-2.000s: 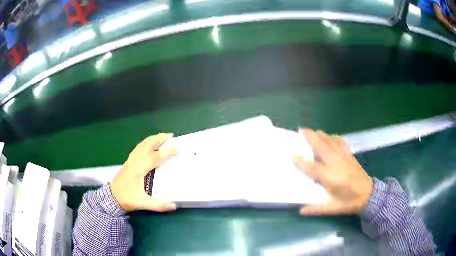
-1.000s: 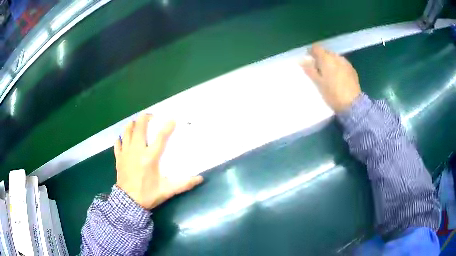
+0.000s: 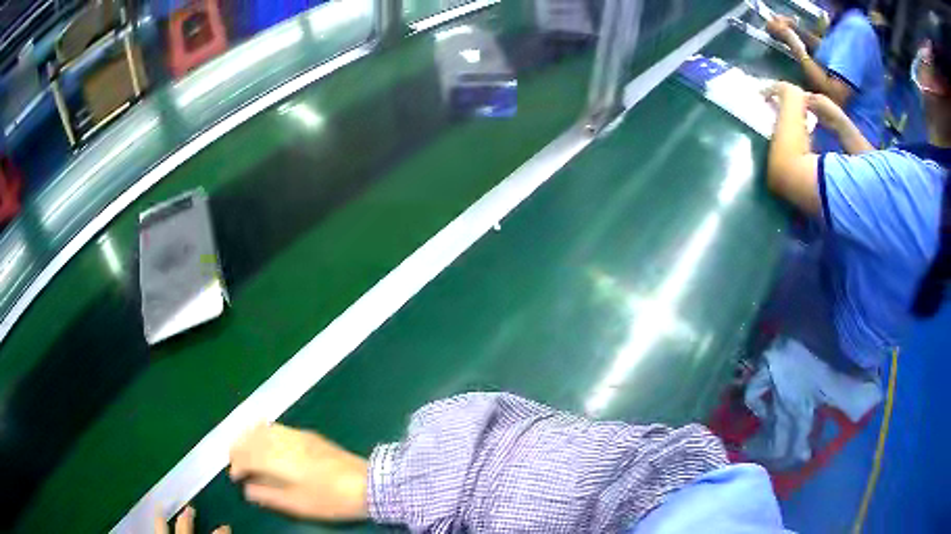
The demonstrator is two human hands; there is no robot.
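Note:
My right hand (image 3: 297, 475) reaches in from the lower right in a checked sleeve, over the worktop's edge by the metal strip. Its fingers are loosely bent and slightly apart, with nothing visible in them. Only a few fingertips of my left hand (image 3: 188, 524) show at the bottom edge; the rest is cut off. A greyish carton (image 3: 179, 266) with a small yellow-green spot lies apart on the green belt. A second carton with a blue end (image 3: 477, 73) lies farther up the belt.
The metal strip (image 3: 396, 287) divides the belt from the glossy worktop (image 3: 501, 334). A metal post (image 3: 615, 63) stands on it. At right, a person in blue (image 3: 886, 224) handles a white carton (image 3: 746, 96); another person works beyond. Cloth hangs over a red stool.
The view has swung right. The white carton under my hands is out of view, as are the stacked cartons at left. Belt cartons and people at right now show.

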